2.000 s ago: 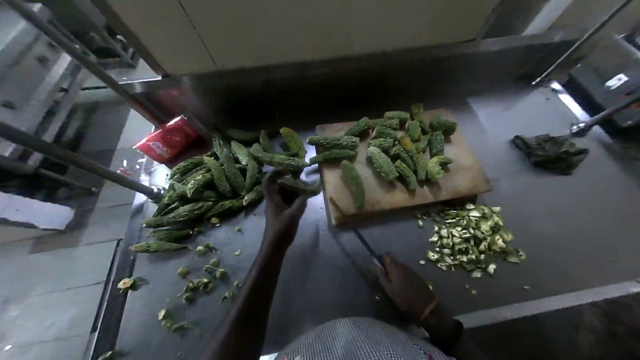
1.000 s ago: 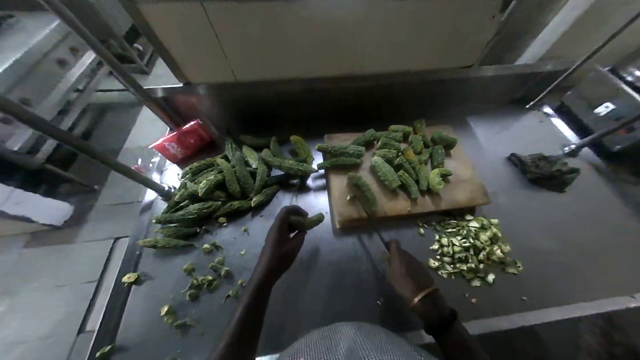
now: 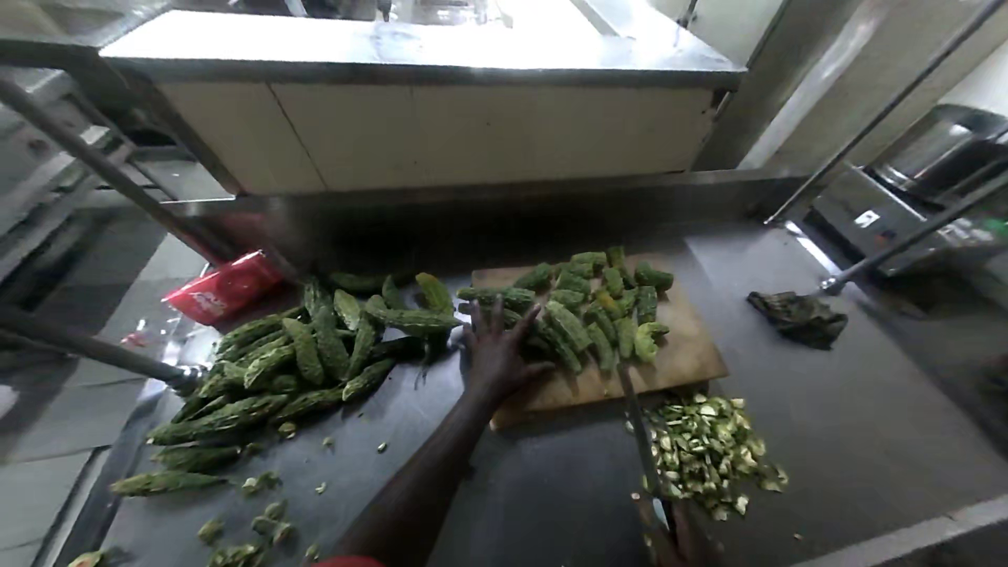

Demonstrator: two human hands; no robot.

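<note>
My left hand [image 3: 498,350] reaches over the left side of the wooden cutting board [image 3: 685,362], fingers spread against the bitter gourds there; whether it grips one I cannot tell. In my right hand [image 3: 681,539], low in the view, is a knife [image 3: 642,433] whose blade points up toward the board's front edge. Trimmed bitter gourds [image 3: 567,327] crowd the board. To its left lies a heap of whole bitter gourds [image 3: 307,354]. Chopped pale-green pieces [image 3: 709,453] are piled in front of the board, beside the blade.
A red packet [image 3: 224,287] sits at the steel table's back left, near a metal post [image 3: 102,346]. Cut-off gourd ends [image 3: 272,524] are scattered at the front left. A dark crumpled cloth or bag [image 3: 799,317] lies at the right, by another metal bar [image 3: 921,228].
My left hand has moved from the table before the board, where it held a gourd, onto the board's left side. The view has tilted up.
</note>
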